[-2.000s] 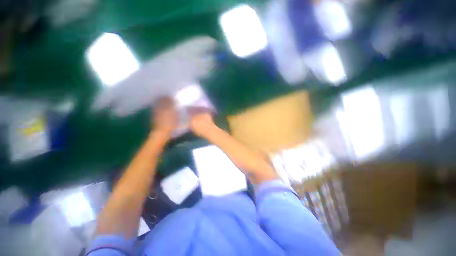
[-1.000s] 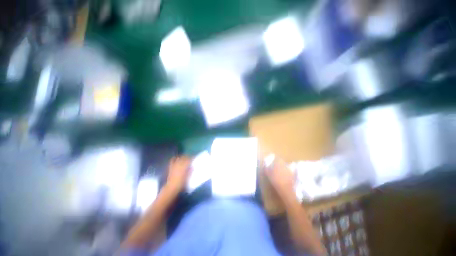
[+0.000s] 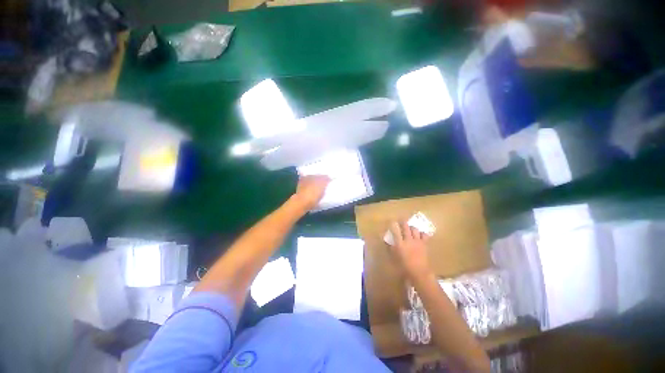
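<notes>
An open retail box (image 3: 354,178) with a white inside lies on the green belt in front of me, its pale scalloped lid flaps (image 3: 332,131) standing beyond it. My left hand (image 3: 313,191) reaches into the box's left part; its fingertips are blurred and whether they grip anything is unclear. My right hand (image 3: 410,244) holds a small white item (image 3: 421,224) over the brown carton flap (image 3: 456,222). Bagged accessories (image 3: 474,300) with white loops lie in the carton beside my right forearm. White card inserts (image 3: 328,277) and white leaflets (image 3: 273,283) lie near my body.
Two bright white rectangles (image 3: 425,96) lie beyond the box. Another open box with yellow inside (image 3: 149,164) stands left; a blue and white box (image 3: 510,95) stands right. Folded white cartons (image 3: 576,269) stand far right. A crumpled clear bag (image 3: 203,41) lies at the far side.
Both hands were near my body a second ago. My left hand has moved forward into the box; my right hand is now over the brown flap with a small white item.
</notes>
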